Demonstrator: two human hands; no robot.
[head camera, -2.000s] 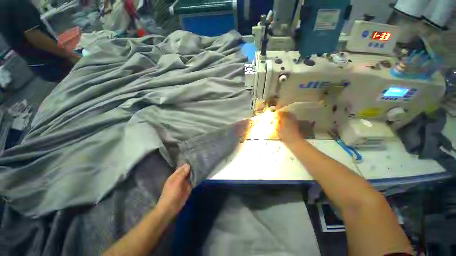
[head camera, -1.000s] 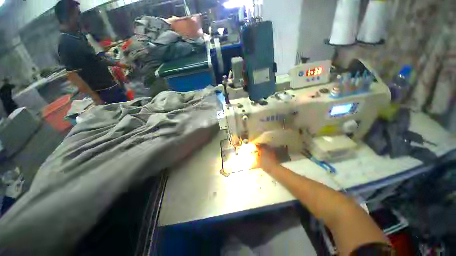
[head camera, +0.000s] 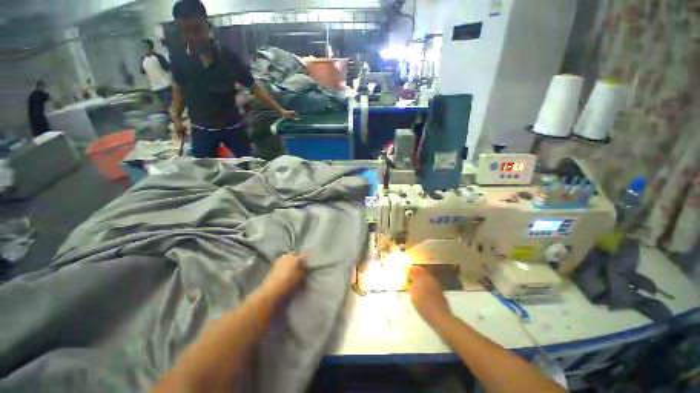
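The large grey curtain panel lies heaped left of the cream-white sewing machine, its right edge beside the needle area. My left hand is on the panel, fingers bent at the cloth; whether it pinches the cloth is unclear. My right hand is just right of the bright lamp glow by the needle; its fingertips are lost in the glare. The dark needle plate shows beside it. No cloth is visible under the needle.
Blue-handled thread snips lie right of my right hand. A grey scrap cloth and a clear water bottle are at the right. White thread cones stand behind. A person stands beyond the panel near an orange basket.
The view has lifted and shifted. The panel's strip has left the needle area, and the cloth has moved left. My left hand went out of view and is back on the panel. My right hand stays by the needle.
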